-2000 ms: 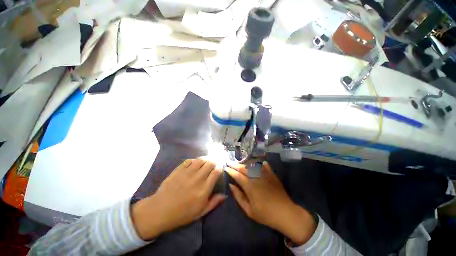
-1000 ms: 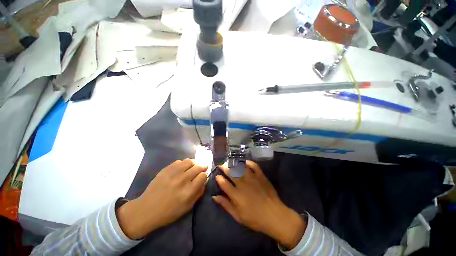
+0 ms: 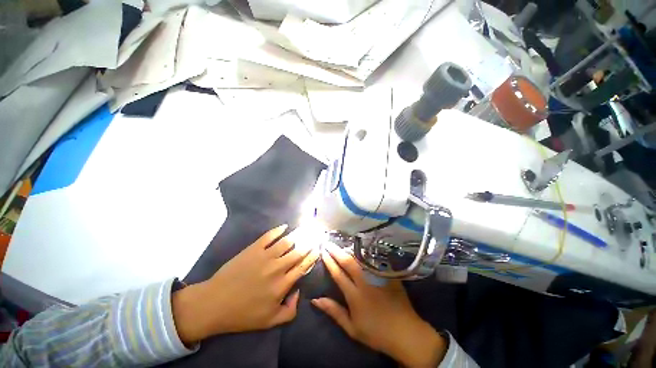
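Note:
A dark charcoal garment panel (image 3: 270, 180) lies under the white sewing machine head (image 3: 374, 162), its angled corner pointing away from me. My left hand (image 3: 248, 291) lies flat on the cloth, fingertips at the brightly lit needle area. My right hand (image 3: 370, 305) is also on the cloth, its fingers at the needle area and partly behind the curved metal guard (image 3: 436, 241). Neither hand visibly grips the cloth. Lamp glare hides the needle and the presser foot.
Off-white paper patterns (image 3: 237, 43) are heaped behind the machine. A dark-barrelled pen (image 3: 518, 202), a blue pen (image 3: 572, 228) and a yellow thread loop (image 3: 561, 215) lie on the machine. An orange-brown round object (image 3: 519, 102) stands behind it. A blue patch (image 3: 75, 158) is at the table's left.
The view has shifted and turned, so the machine head now slants down to the right. Both hands stay on the cloth by the needle; my left fingers look more spread.

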